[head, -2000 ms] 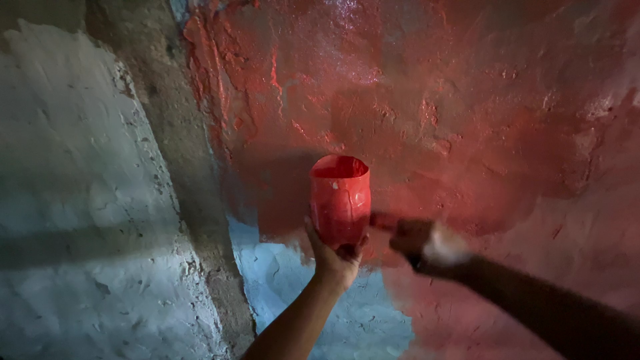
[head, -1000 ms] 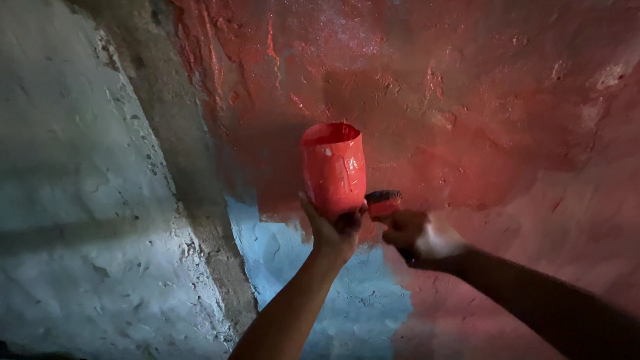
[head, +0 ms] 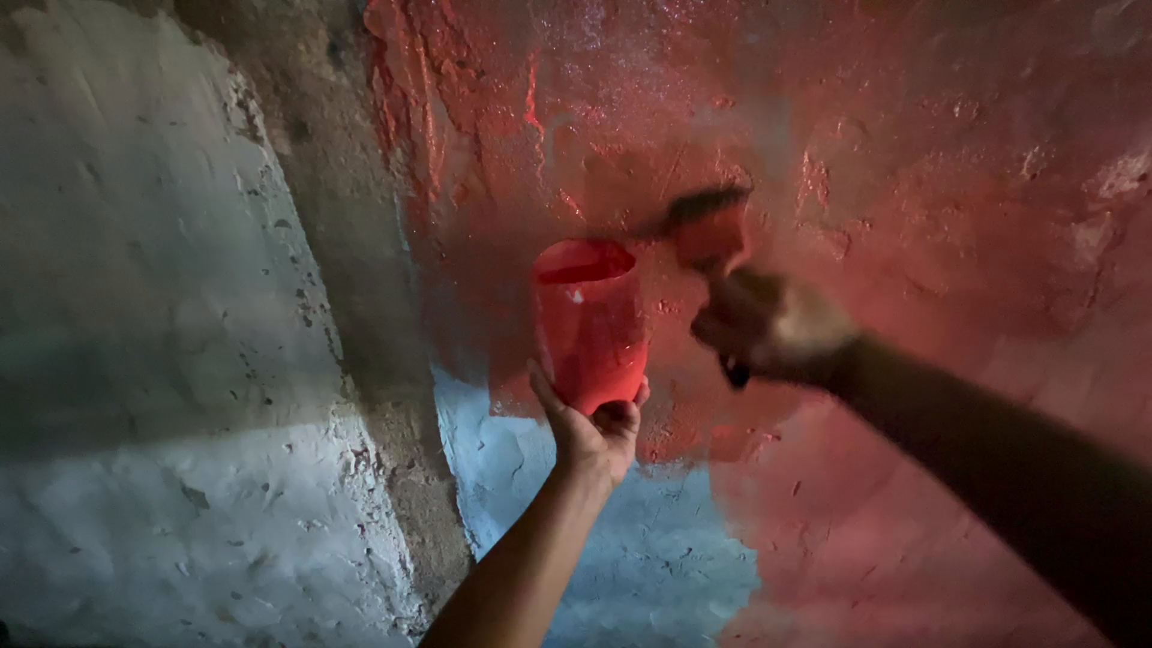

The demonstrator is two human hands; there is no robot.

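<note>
My left hand (head: 594,432) holds a red paint container (head: 589,328) upright from below, its open top showing red paint inside. To the right and a little higher, my right hand (head: 765,324) is closed around the handle of a paintbrush (head: 711,225). The brush is blurred, with dark bristles pointing up and red paint over its body. It is above and to the right of the container's rim, in front of the red-painted wall (head: 900,270). Whether the bristles touch the wall I cannot tell. Below the red area, a light blue patch (head: 657,549) of wall shows behind my left forearm.
A rough bare cement strip (head: 360,297) runs down at a slant, left of the red and blue paint. Farther left is a pale grey-blue plastered wall (head: 162,360) with chipped edges. Shadows fall across both wall parts.
My right hand has moved up with the brush, from beside the container's lower part to above its rim level. My left hand still holds the container.
</note>
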